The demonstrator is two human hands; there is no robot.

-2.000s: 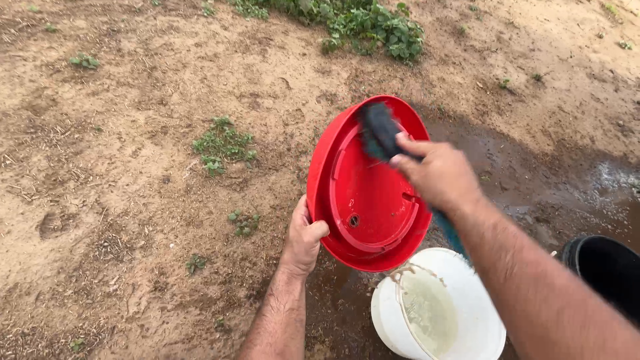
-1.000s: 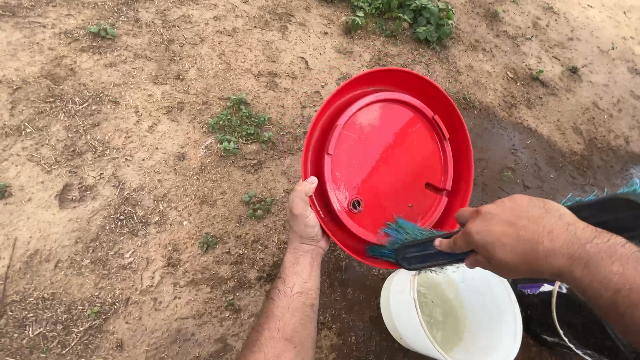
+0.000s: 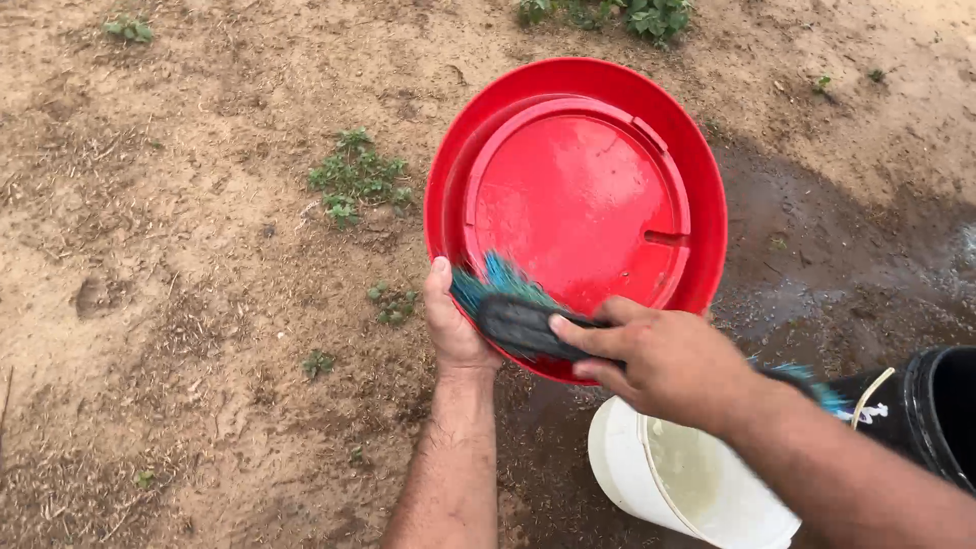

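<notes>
My left hand grips the lower left rim of a round red plastic tray, which is tilted up to show its wet inside, a raised ring and a slot. In my right hand is a black-backed scrub brush with blue-green bristles. Its bristles lie against the tray's lower left, inside the rim and close to my left thumb. More blue bristles show beyond my right wrist; my forearm hides how they join the brush, if at all.
Below the tray, a white plastic bucket holds cloudy water. A black bucket with a pale handle lies or leans at the right edge. Wet, muddy ground spreads at the right, and small green weeds grow in the sandy soil.
The brush has moved from the tray's upper part to its lower edge, then left toward my left thumb. The tray has turned to face the view more squarely.
</notes>
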